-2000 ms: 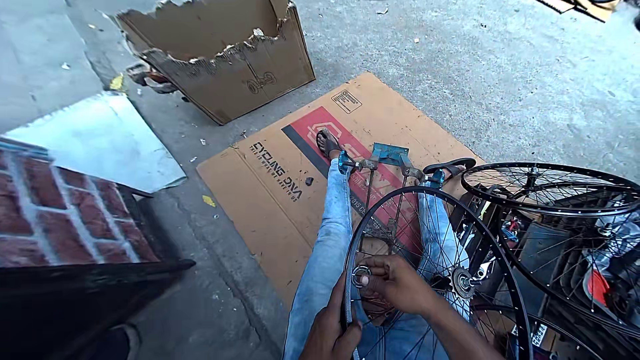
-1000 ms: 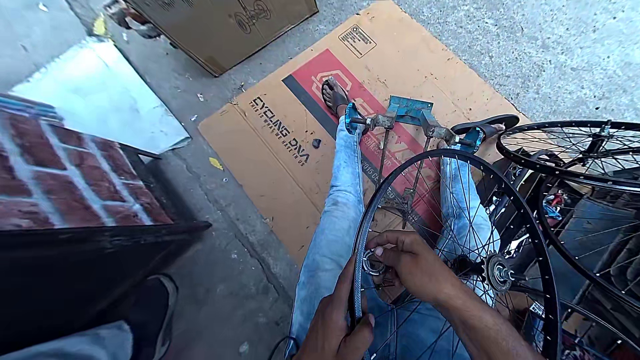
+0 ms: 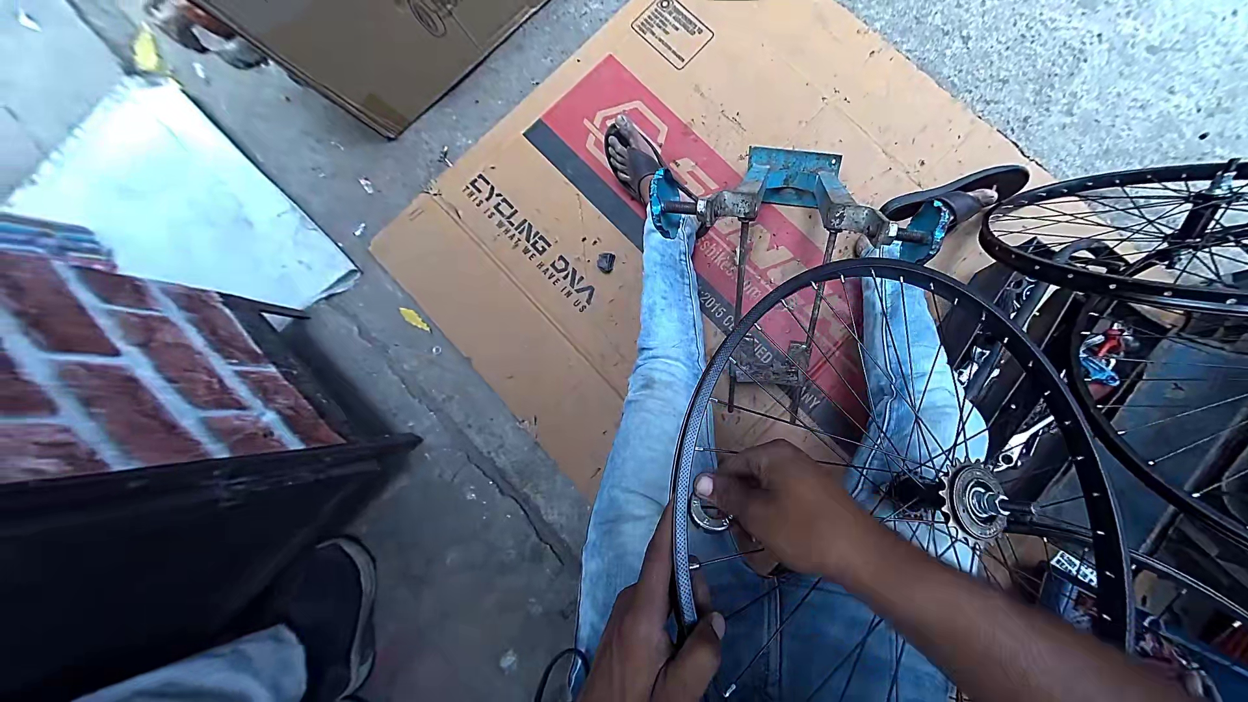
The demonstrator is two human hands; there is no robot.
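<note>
A spoked bicycle wheel with a black rim (image 3: 1048, 366) stands tilted across my lap, its hub sprocket (image 3: 975, 501) at the right. My left hand (image 3: 648, 624) grips the rim at its lower left, thumb and fingers on either side. My right hand (image 3: 795, 507) is just inside the rim, its fingers closed on a round metal spoke wrench (image 3: 710, 515) at the spokes. A patterned rim strip (image 3: 687, 478) lines the near part of the rim. Beyond the wheel, a metal truing stand (image 3: 780, 195) with a blue bracket lies between my feet.
Printed flattened cardboard (image 3: 507, 322) lies under my legs. More wheels (image 3: 1121, 283) and parts crowd the right side. A cardboard box (image 3: 390, 58) and a white sheet (image 3: 195, 195) are at the upper left. A brick-patterned box (image 3: 146, 380) and another person's shoe (image 3: 336, 614) are at the left.
The view has shifted closer over the wheel. Both hands stay at the same part of the rim, my right hand still on the round tool.
</note>
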